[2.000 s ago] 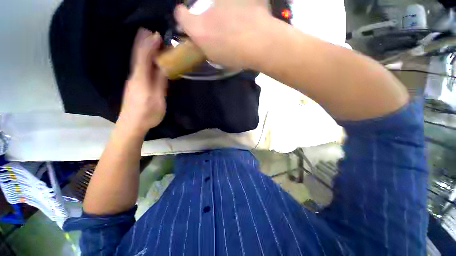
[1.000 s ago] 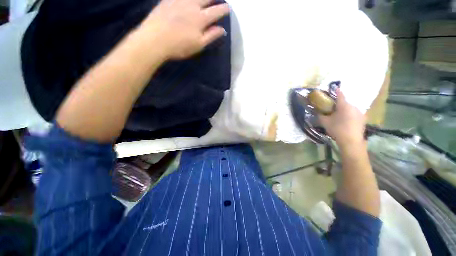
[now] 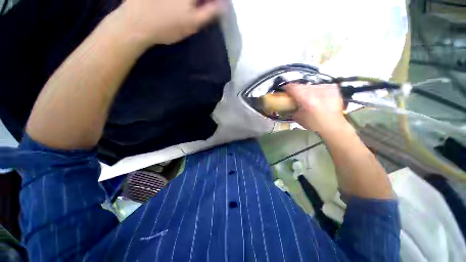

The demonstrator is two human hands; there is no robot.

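The black garment piece (image 3: 168, 87) lies spread on the white table cover (image 3: 286, 30), at the left and centre. My left hand (image 3: 171, 18) is over its upper part, blurred and partly cut off by the top edge; I cannot tell if it grips the cloth. My right hand (image 3: 317, 105) is closed on the tan handle of the steam iron (image 3: 288, 77). The iron is on the white cover near the front edge, right of the garment, its silver tip pointing left towards the cloth and apart from it. A black hose (image 3: 370, 82) runs right from its rear.
The table's front edge (image 3: 148, 159) runs just before my body. Below it are a striped dark item (image 3: 144, 185) at left and a black bar-like thing (image 3: 311, 194) at right. White cloth (image 3: 426, 215) hangs at lower right. Blurred lines and racks stand at far right.
The iron left the garment for the white cover at right, then turned and moved left a little, its tip now towards the garment. My left hand has moved up and slightly left since one second ago.
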